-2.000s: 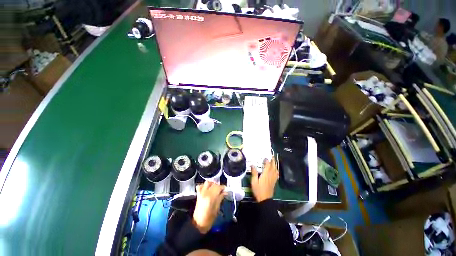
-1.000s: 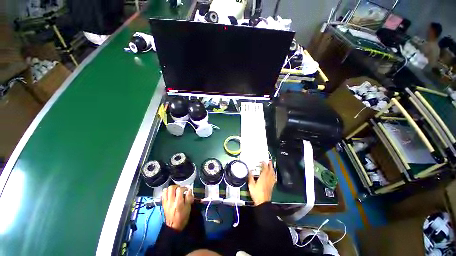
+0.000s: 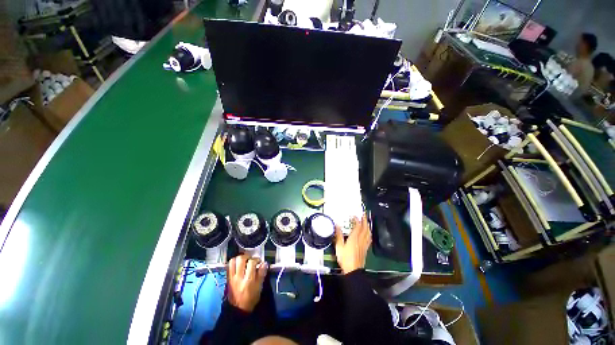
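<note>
Security cameras (image 3: 286,228) stand in a row along the bench's front edge, black heads up on white bases. The rightmost camera (image 3: 318,230) shows a plain pale disc; the others show a ring with a dark centre. My left hand (image 3: 247,281) is at the base of the second camera from the left (image 3: 250,230), fingertips at the bench edge; whether it grips a lead is unclear. My right hand (image 3: 354,246) lies with fingers spread on the near end of the white keyboard (image 3: 343,178). The monitor (image 3: 303,75) is black. Thin white leads (image 3: 319,286) hang from the two right cameras.
Two cameras (image 3: 253,153) stand below the monitor. A yellow tape roll (image 3: 313,193) lies beside the keyboard. A black label printer (image 3: 416,162) with a white strip (image 3: 415,236) is at right. The green conveyor (image 3: 118,155) runs along the left. An open carton (image 3: 465,327) is at lower right.
The monitor has gone from a pinkish picture to black. My left hand has moved left from the third camera to the second. The rightmost camera's face has changed from a ring to a pale disc.
</note>
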